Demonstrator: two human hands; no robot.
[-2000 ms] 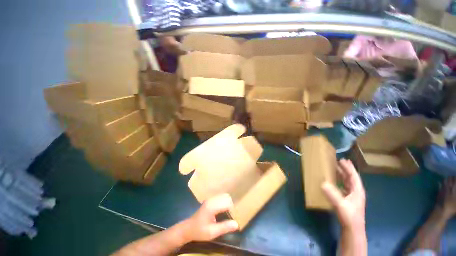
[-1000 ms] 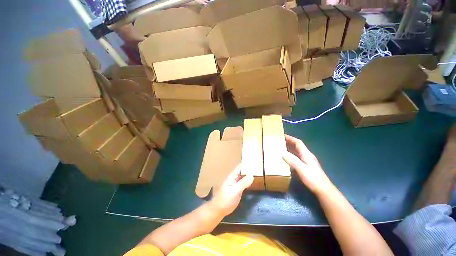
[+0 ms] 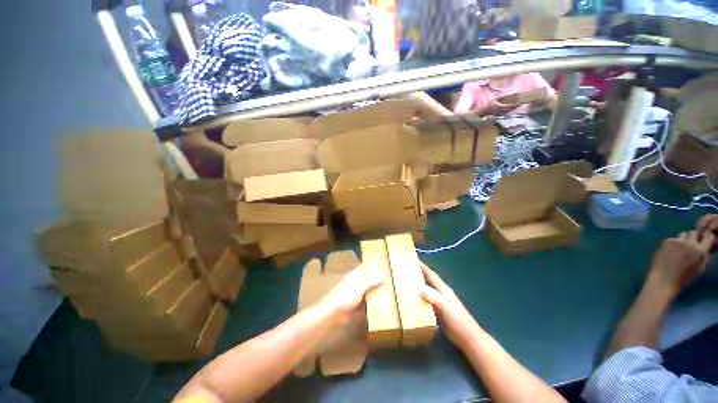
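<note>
Two long narrow brown cardboard blocks stand side by side, touching, on the green table in front of me. The left block, an open mailer box on edge (image 3: 380, 303), has its lid (image 3: 346, 354) spread to the left, partly hidden by my left forearm. The right block is a mailer box (image 3: 410, 295) with no raised lid showing. My left hand (image 3: 352, 290) holds the left block's outer side. My right hand (image 3: 443, 299) holds the right block's outer side, its fingers partly hidden.
Stepped stacks of open boxes stand at left (image 3: 169, 275) and behind (image 3: 370, 206). Another open box (image 3: 529, 232), a blue-grey packet (image 3: 618, 210) and a person's hands (image 3: 683, 256) are at right. A white cable (image 3: 455, 242) lies behind the blocks. A metal-railed shelf (image 3: 441, 69) crosses above.
The two blocks were apart two seconds ago and now stand together between my hands. Since one second ago the hold looks the same, while the view has shifted up and right.
</note>
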